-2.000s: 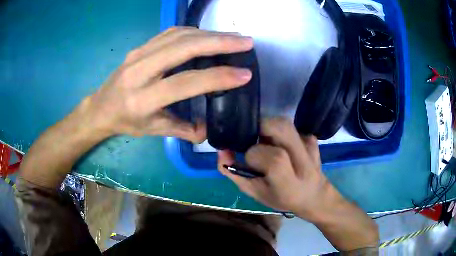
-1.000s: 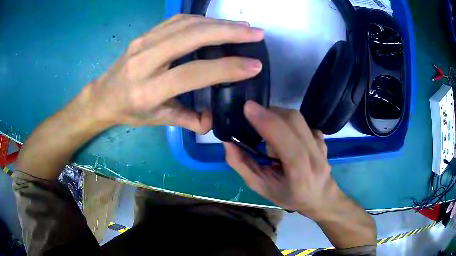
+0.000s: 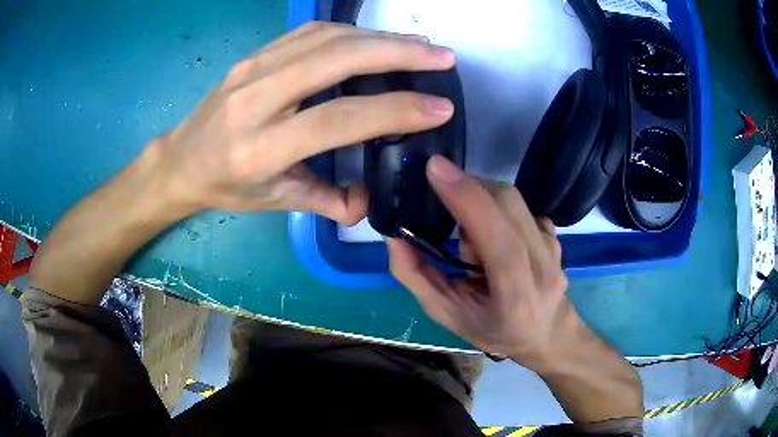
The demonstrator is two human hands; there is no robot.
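My left hand grips a black ear cup of the headphones, with two fingers across its top and the thumb at its lower left side. A small blue light shows on the cup. My right hand holds a dark cable plug with a shiny tip at the cup's lower edge; whether it is seated cannot be told. The right index fingertip touches the cup's right side. The other ear cup lies on the white tray liner in the blue tray.
A long black case with two glossy ovals lies at the tray's right side. A white power strip, red clips and tangled black wires are at the right of the green bench. The bench's front edge curves below my hands.
The plug has gone from below the cup to its lower edge, and the right index finger has moved onto the cup. A blue light now shows clearly. The view has shifted slightly.
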